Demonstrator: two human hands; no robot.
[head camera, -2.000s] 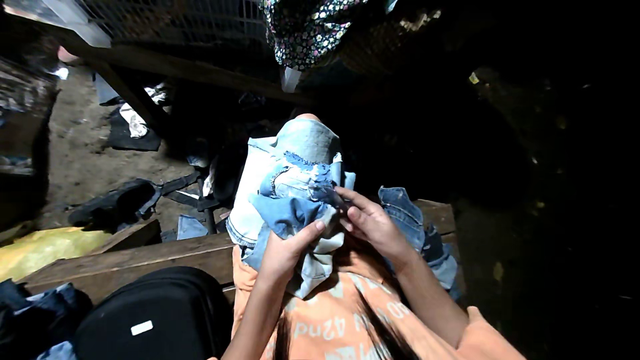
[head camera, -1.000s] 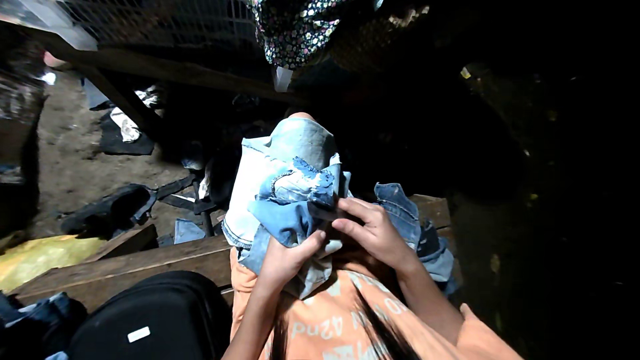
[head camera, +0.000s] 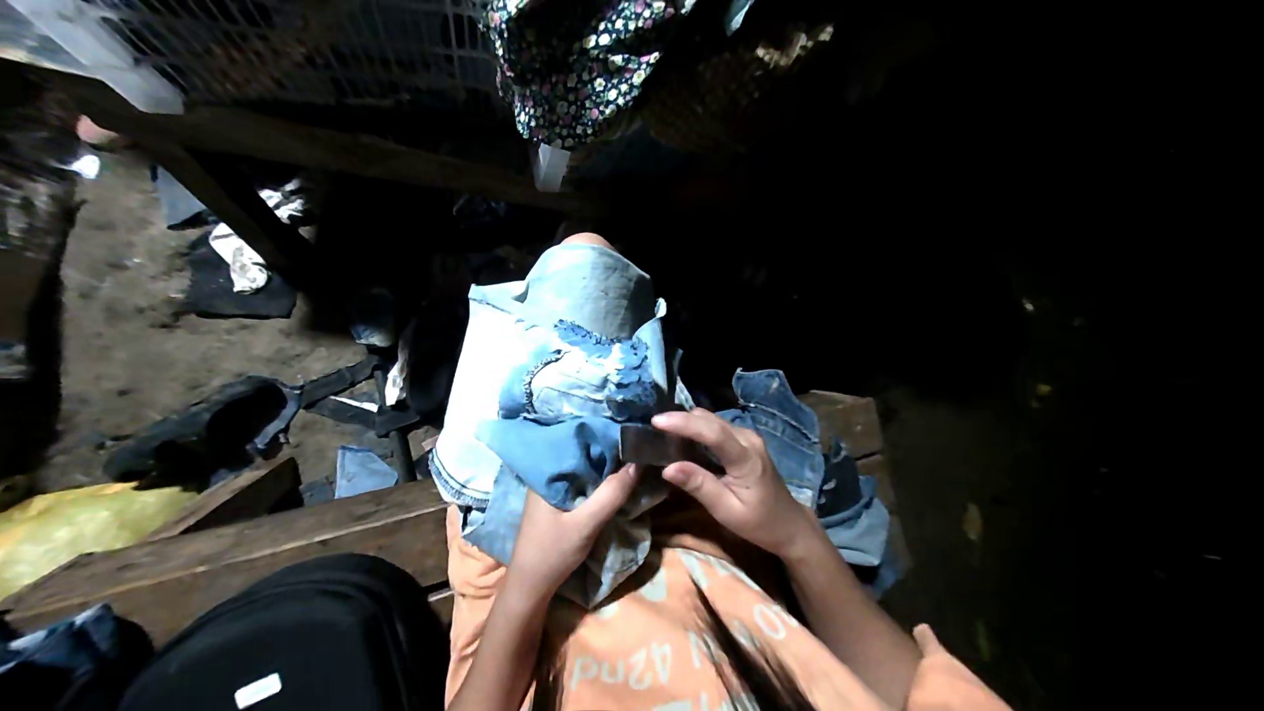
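Light blue denim cloth (head camera: 563, 464) with ragged, stitched edges lies bunched over my lap, on top of pale denim (head camera: 484, 365). My left hand (head camera: 578, 518) grips the lower part of this cloth, thumb on top, its other fingers hidden beneath the fabric. Between the thumb and fingers of my right hand (head camera: 736, 479) is a small dark flat piece (head camera: 652, 445), whose kind I cannot tell; it rests over the cloth just above my left thumb. Orange printed cloth (head camera: 642, 632) covers my body below both hands.
A wooden bench (head camera: 247, 553) runs beneath me, with folded blue jeans (head camera: 780, 434) at the right. A black case (head camera: 296, 642) and a yellow sack (head camera: 89, 528) are at the left. Scraps and a dark strap (head camera: 341, 383) lie on the ground. Floral fabric (head camera: 583, 69) hangs ahead near a white crate (head camera: 326, 49).
My right hand has shifted slightly away from my left, and the dark flat piece now shows plainly between its fingers. My left hand still grips the denim.
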